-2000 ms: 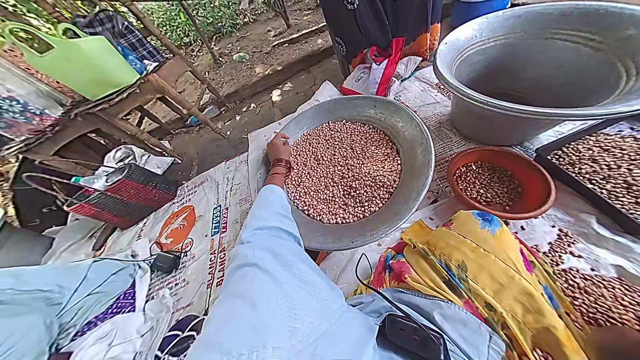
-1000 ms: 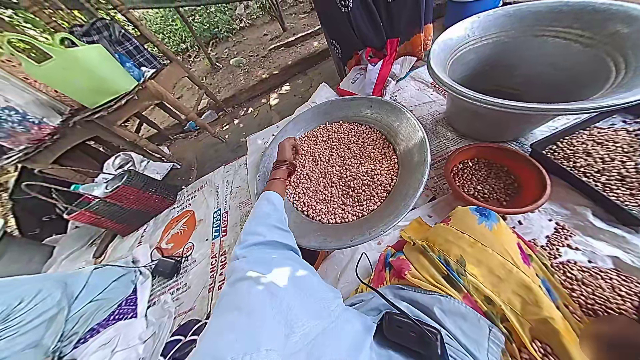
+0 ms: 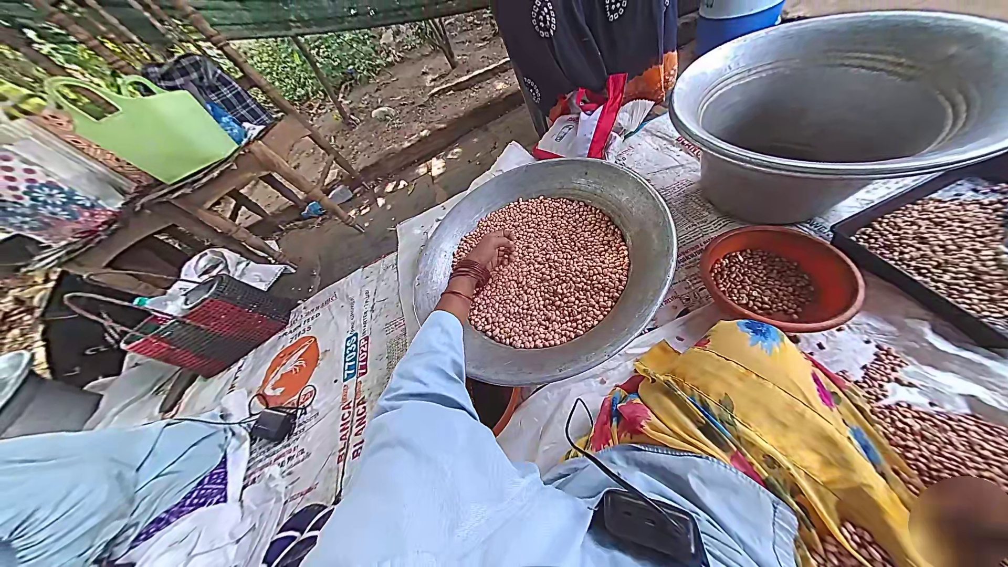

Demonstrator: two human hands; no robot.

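My left hand [image 3: 490, 252], with bangles at its wrist and a light blue sleeve, rests on the left part of a heap of small pinkish-brown nuts or seeds [image 3: 559, 272]. Its fingers are curled; whether they hold any cannot be told. The heap lies in a wide, shallow metal basin [image 3: 661, 236]. Under the basin's lower edge, the orange rim of another vessel [image 3: 510, 409] shows. I cannot make out my right hand; a blurred brown shape [image 3: 957, 524] at the lower right corner cannot be identified.
An orange-brown bowl [image 3: 846, 295] of darker nuts stands right of the basin, near a black tray [image 3: 913, 276] of nuts and a deep metal tub [image 3: 748, 185]. Yellow floral cloth [image 3: 756, 402] lies below, beside loose nuts [image 3: 937, 441]. A person in a dark patterned garment [image 3: 591, 39] is beyond.
My left hand has moved right, from the basin's left inner side onto the heap. The basin and the bowls around it have stayed in place.
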